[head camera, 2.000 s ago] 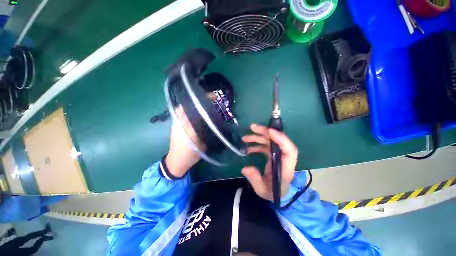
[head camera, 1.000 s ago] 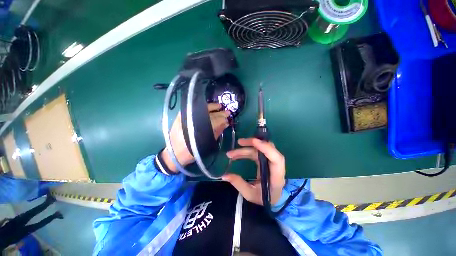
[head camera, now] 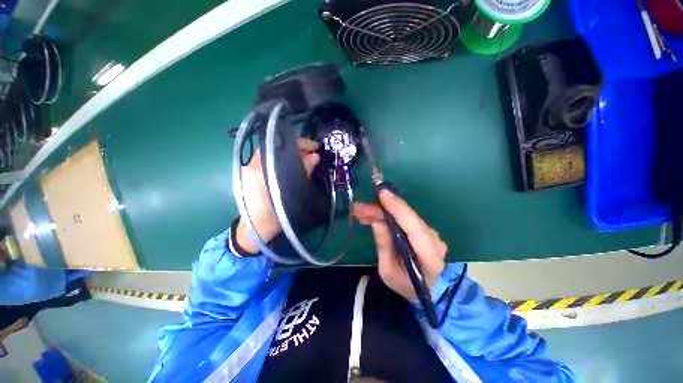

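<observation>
A black headset (head camera: 288, 179) with two pale silver-grey headband hoops is held above the green bench. My left hand (head camera: 258, 196) reaches through the hoops and holds it by the open earcup (head camera: 320, 123). The earcup faces up, with a whitish round patch (head camera: 341, 144) inside and thin reddish and dark lead wires (head camera: 341, 179) running toward my body. My right hand (head camera: 410, 243) grips a black soldering iron (head camera: 405, 250) like a pen. Its tip points up and left beside the earcup's right rim; I cannot tell if it touches. My right fingertips are near the wires.
A fume fan (head camera: 397, 31) and green-rimmed solder spool (head camera: 494, 31) stand behind. The iron stand (head camera: 550, 97) with a yellowish sponge (head camera: 557, 169) and a blue tray (head camera: 627, 191) are at right. More headsets (head camera: 39, 71) and tan boards (head camera: 86, 206) lie at left.
The headset has turned from its earlier tilt so the open earcup shows more fully. The iron has tilted left, its tip now close to the earcup. The left fingers have moved off the whitish patch.
</observation>
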